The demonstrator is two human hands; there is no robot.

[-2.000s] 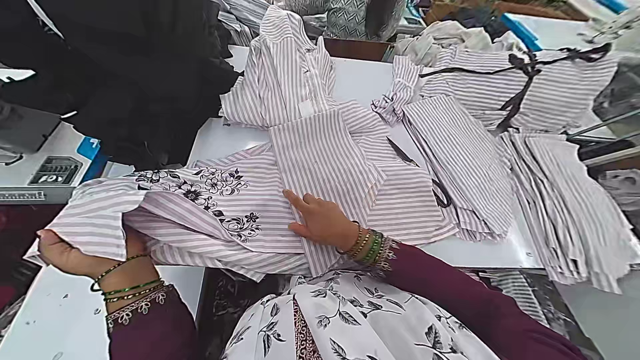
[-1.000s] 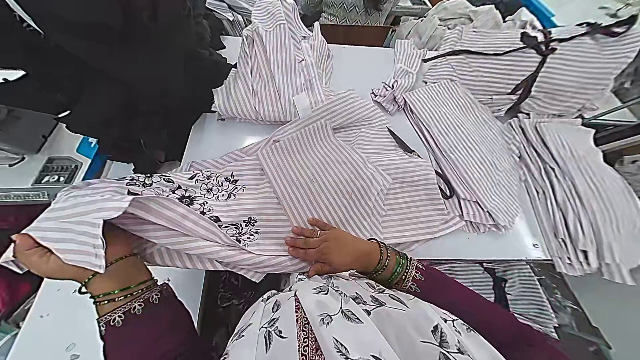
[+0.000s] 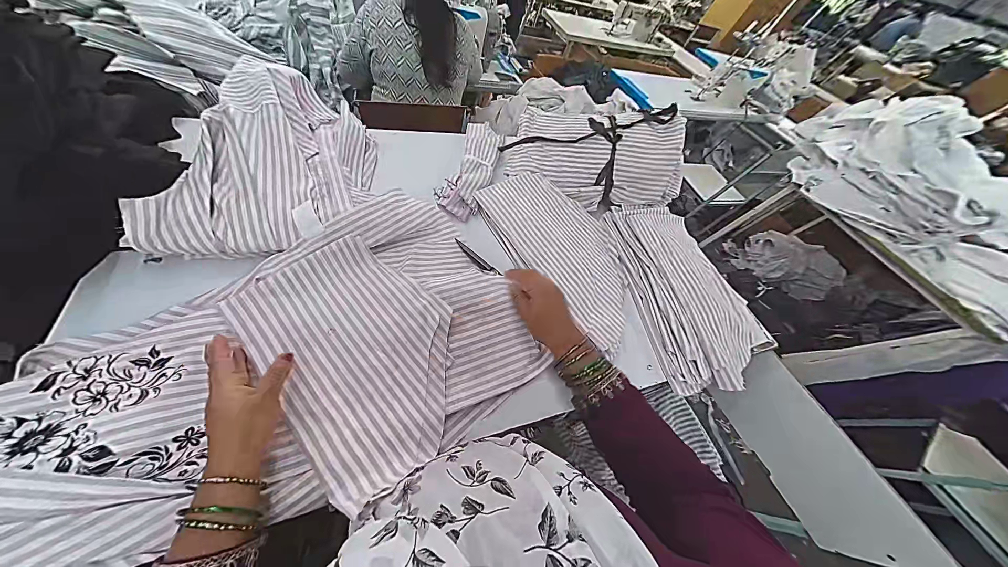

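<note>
My left hand (image 3: 240, 402) rests, fingers apart, on striped fabric at the left edge of a folded striped panel (image 3: 354, 354). Beneath and to its left spreads a striped garment piece with black floral embroidery (image 3: 110, 394). My right hand (image 3: 539, 307) is at the handle end of a pair of scissors (image 3: 476, 258), whose dark blades point up and left; its fingers are curled and hide the handles, so a grip cannot be made out. Just right of that hand lies a stack of cut striped pieces (image 3: 559, 252). A collared striped garment (image 3: 236, 165) lies at the upper left.
A striped bundle tied with black cord (image 3: 638, 157) and a small tied bundle (image 3: 476, 165) lie behind. Another striped stack (image 3: 685, 299) overhangs the right table edge. Dark cloth (image 3: 63, 173) is piled at left. A person (image 3: 409, 51) sits beyond the table.
My left hand has moved right from the garment's far left end to the folded panel. My right hand has moved from the panel's lower edge to the scissors. The view has shifted.
</note>
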